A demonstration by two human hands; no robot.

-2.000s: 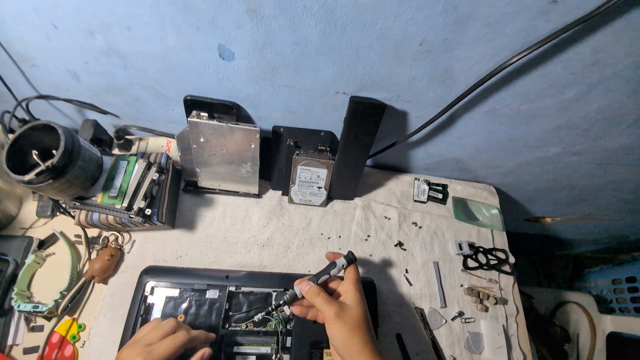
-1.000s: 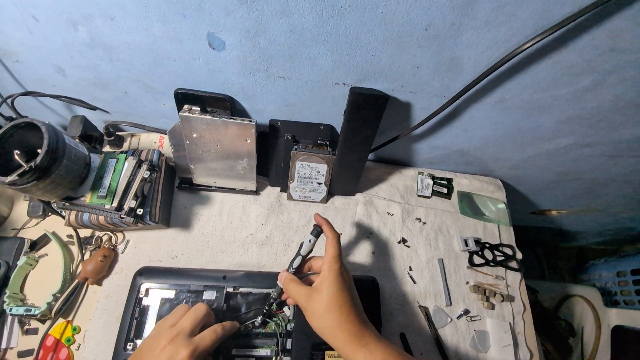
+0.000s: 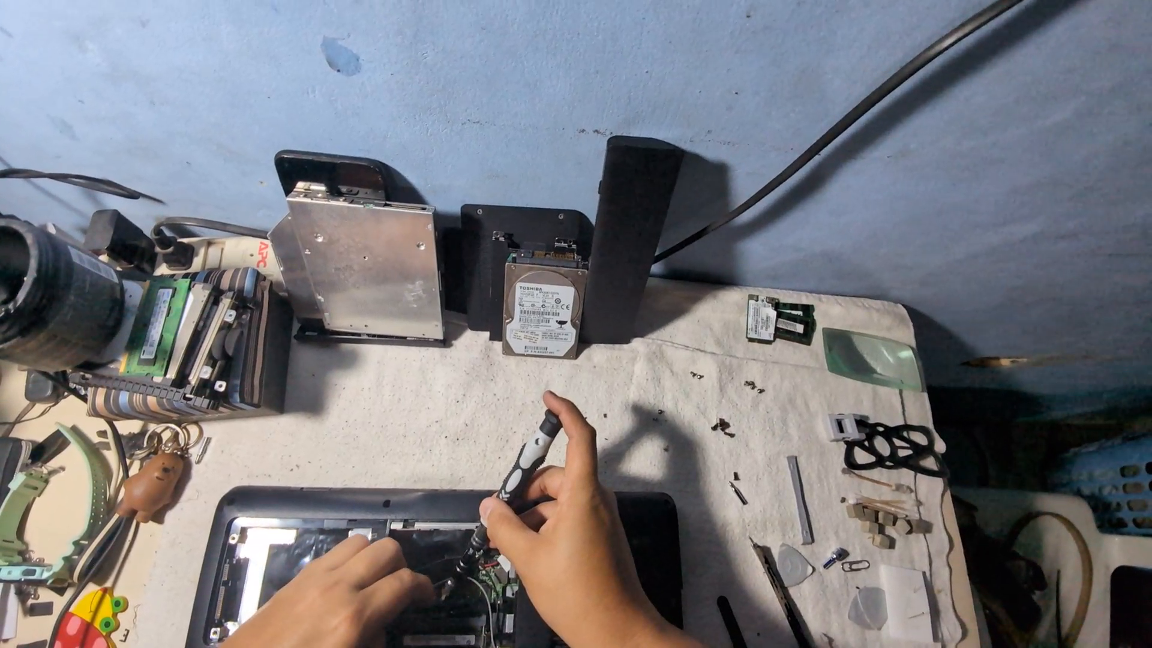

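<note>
An opened laptop base (image 3: 310, 504) lies on a white cloth at the bottom of the view, its inner parts and thin wires exposed. My right hand (image 3: 562, 531) holds a grey and black precision screwdriver (image 3: 526, 463) between thumb and fingers, index fingertip near its cap. The screwdriver stands tilted, its lower end down among the parts near the laptop's middle. My left hand (image 3: 346, 589) rests over the laptop's left half, fingers bent, fingertips close to the wires; whether they grip anything is hidden.
Against the blue wall stand an optical drive (image 3: 364, 265), a hard drive (image 3: 544, 310) and a laptop battery (image 3: 634, 234). A striped box (image 3: 261, 360) with memory modules is left. Small screws (image 3: 723, 427), tweezers (image 3: 778, 589), a green glass piece (image 3: 873, 358) and small circuit cards (image 3: 779, 320) lie right.
The screwdriver has gone from a slanting hold to a steeper one, its tip down in the laptop. My left hand has moved right, towards the laptop's middle, since the earliest frame.
</note>
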